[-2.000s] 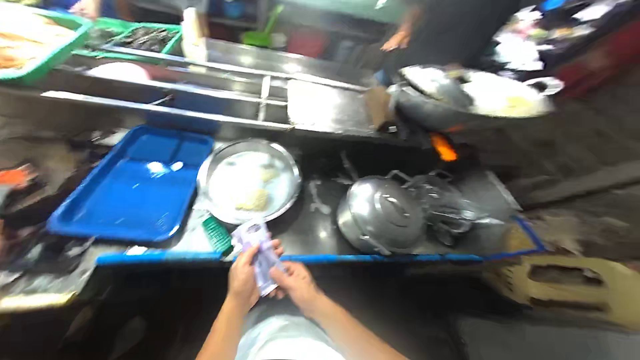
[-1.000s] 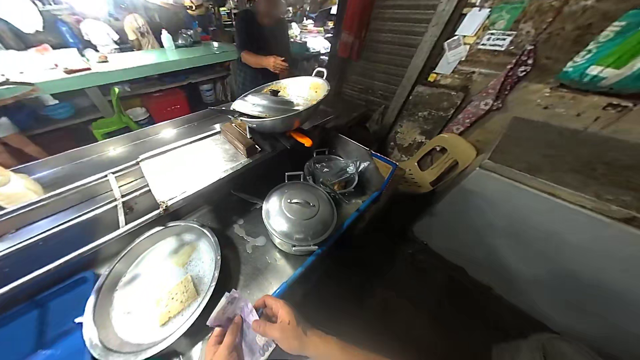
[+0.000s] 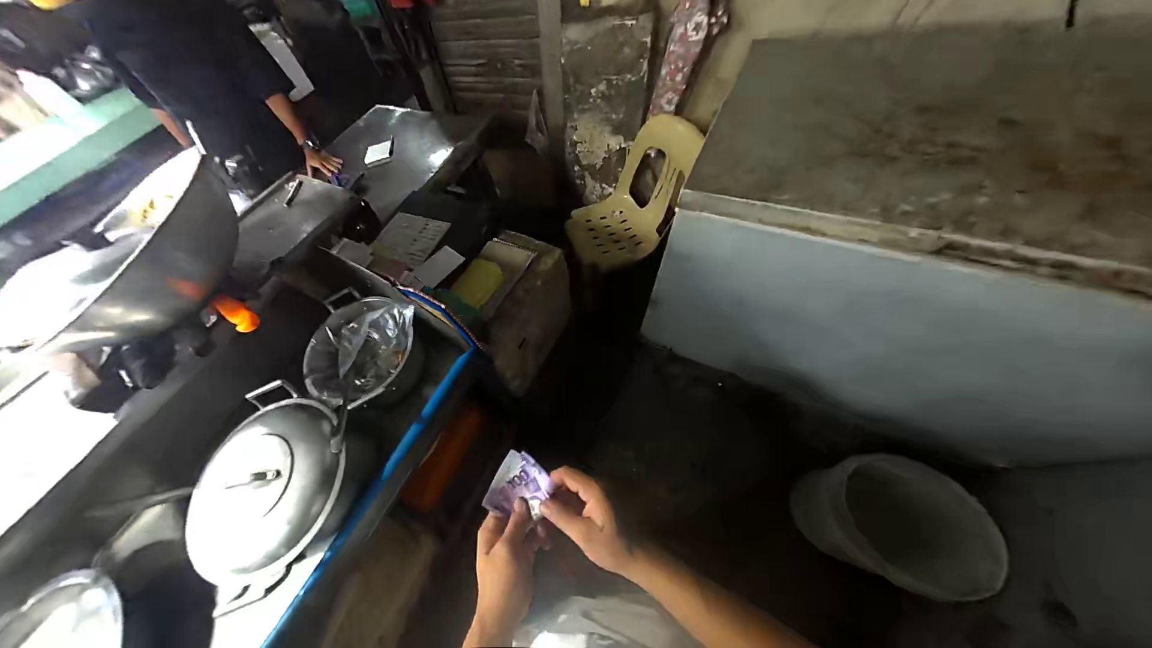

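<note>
Purple banknotes (image 3: pixel 517 484), partly folded, are held in front of me over the dark floor. My left hand (image 3: pixel 507 562) grips their lower edge between thumb and fingers. My right hand (image 3: pixel 585 520) pinches their right side, close beside the left. To the left of both hands, past the counter's blue edge (image 3: pixel 396 457), stands a lidded metal pot (image 3: pixel 265 490). Behind it is a smaller pot (image 3: pixel 360 349) with clear plastic and a utensil handle over it.
A large wok (image 3: pixel 153 261) sits by an orange flame at left. A person (image 3: pixel 193 81) in dark clothes rests a hand on a metal table (image 3: pixel 409 148). A wooden box (image 3: pixel 531 310), a beige plastic chair (image 3: pixel 630 207) and a pale bucket (image 3: pixel 909 526) stand further right.
The view has swung far to the right, bringing the box and bucket into sight. Both hands still hold the banknotes. The person's hand now rests on the metal table.
</note>
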